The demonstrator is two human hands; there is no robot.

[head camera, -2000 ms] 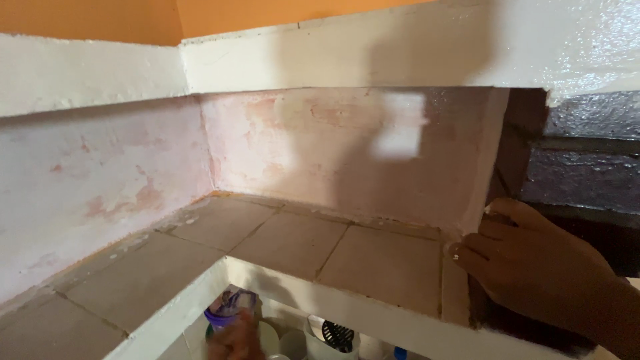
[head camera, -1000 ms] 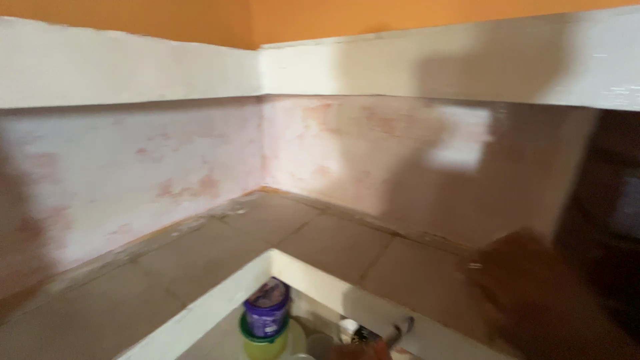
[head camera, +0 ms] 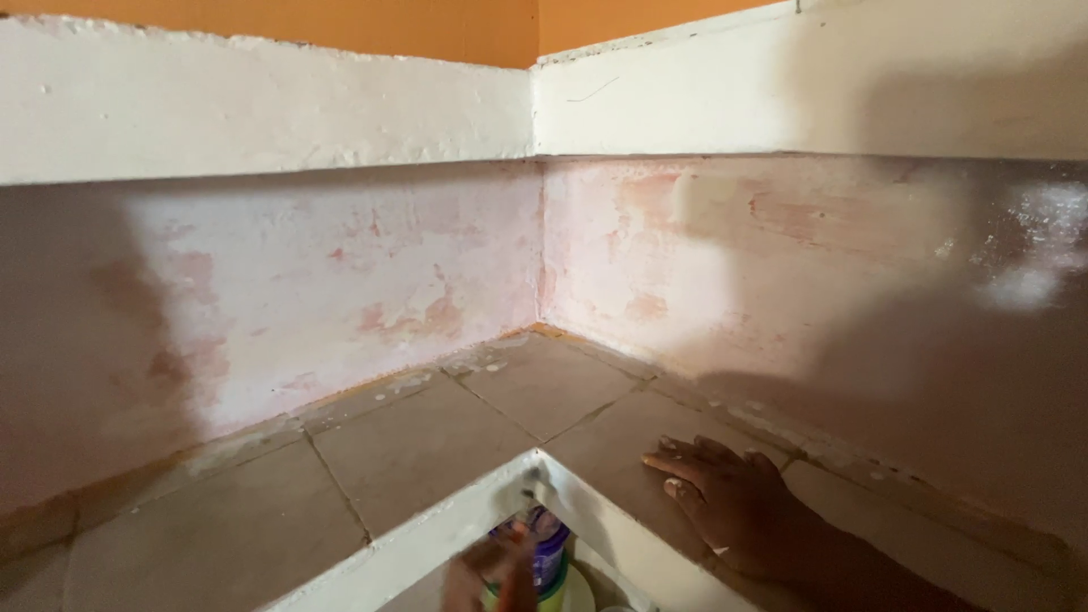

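My right hand (head camera: pixel 735 501) rests palm down on the tiled ledge (head camera: pixel 612 442), fingers pointing left and slightly apart, with pale specks on the fingertips. Low in the middle, my left hand (head camera: pixel 493 569) is blurred in front of a purple tub (head camera: pixel 548 552); whether it holds anything cannot be told. That tub sits on or in a green-rimmed container (head camera: pixel 552 595) below the ledge's edge. Behind the ledge, the left wall (head camera: pixel 382 280) and right wall (head camera: pixel 629 255) show thin whitish paint over pinkish-red patches and meet in a corner.
White-painted raised bands (head camera: pixel 255 102) run above both walls, with an orange wall (head camera: pixel 382 25) over them. The ledge's white front edge (head camera: pixel 442 518) forms a corner over the containers. Shadows fall across both walls, and the right wall has a shiny patch (head camera: pixel 1033 246).
My right hand has moved from beside the dark section at the right onto the ledge tiles. My left hand is now in front of the purple tub. The view has swung left.
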